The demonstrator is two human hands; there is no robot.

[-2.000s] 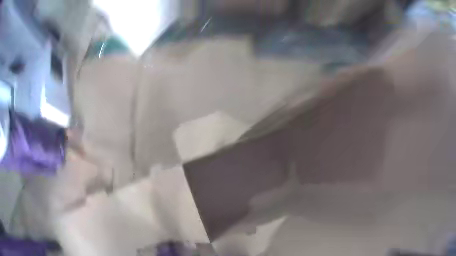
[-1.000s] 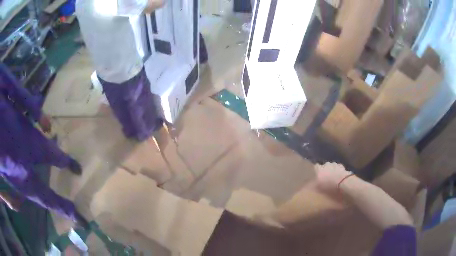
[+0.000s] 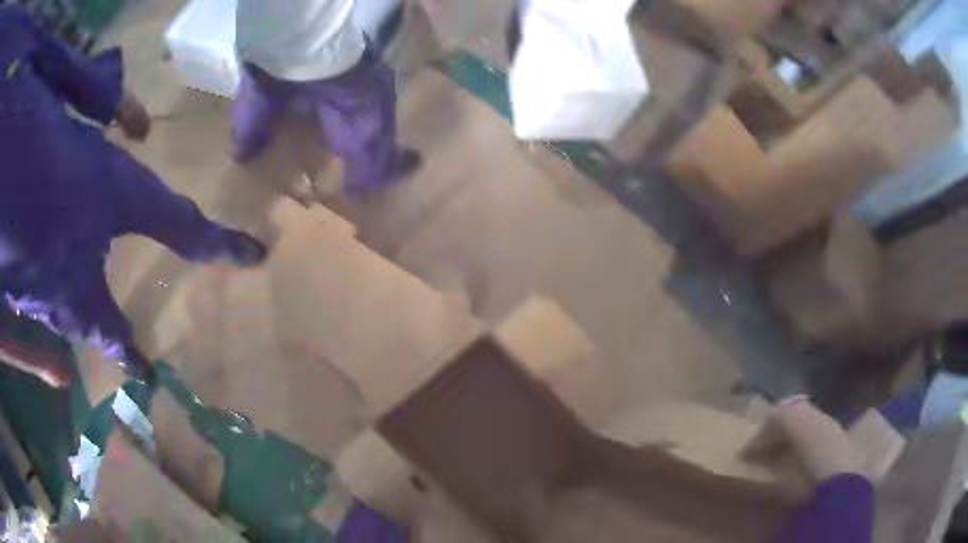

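A large open brown carton (image 3: 488, 424) lies in front of me at the bottom centre, its dark inside showing and flaps spread around its mouth. My right hand (image 3: 798, 426), below a purple sleeve, is at the carton's right side by a flap; its fingers are blurred and their grip cannot be told. At the bottom left of the carton a purple sleeve shows, cut off by the frame edge; my left hand is not visible.
A person in purple (image 3: 64, 159) stands at left, another in a white top (image 3: 303, 37) at the upper left. A white product box (image 3: 578, 80) stands at top centre. Brown cartons (image 3: 807, 159) stand at right. Flattened cardboard covers green floor.
My view has tilted down, so the people and white boxes sit higher. More of the carton's opening shows. My right hand is lower in view. The white-topped person's legs are in a different stance.
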